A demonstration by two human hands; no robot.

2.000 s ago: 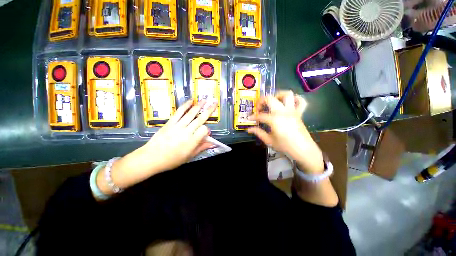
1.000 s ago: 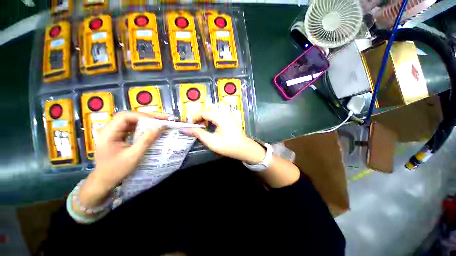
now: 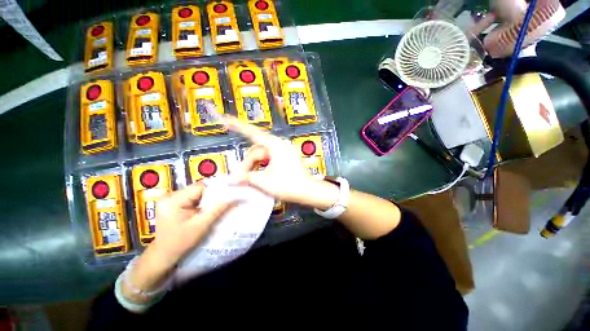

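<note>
My left hand [image 3: 174,226] holds a white label sheet [image 3: 236,226] with fine print, in front of the near row of devices. My right hand [image 3: 281,173] is at the sheet's upper edge, thumb and fingers bent against it, index finger stretched toward the far row; whether a sticker is on the fingers cannot be told. Yellow devices [image 3: 107,213] with red discs lie in two rows in a clear blister tray [image 3: 76,194]. My hands and the sheet partly cover several near-row devices.
Another row of yellow devices [image 3: 187,32] lies beyond. At right are a smartphone [image 3: 396,123], a white fan [image 3: 432,54], a pink fan [image 3: 525,29] with a person's hand near it, an open box [image 3: 534,116], a white adapter [image 3: 472,154] and a blue cord [image 3: 511,77].
My hands left the near-row devices and came together at the label sheet, which has unfolded in my left hand. The view has shifted, showing more of the far side. A hand now shows by the pink fan.
</note>
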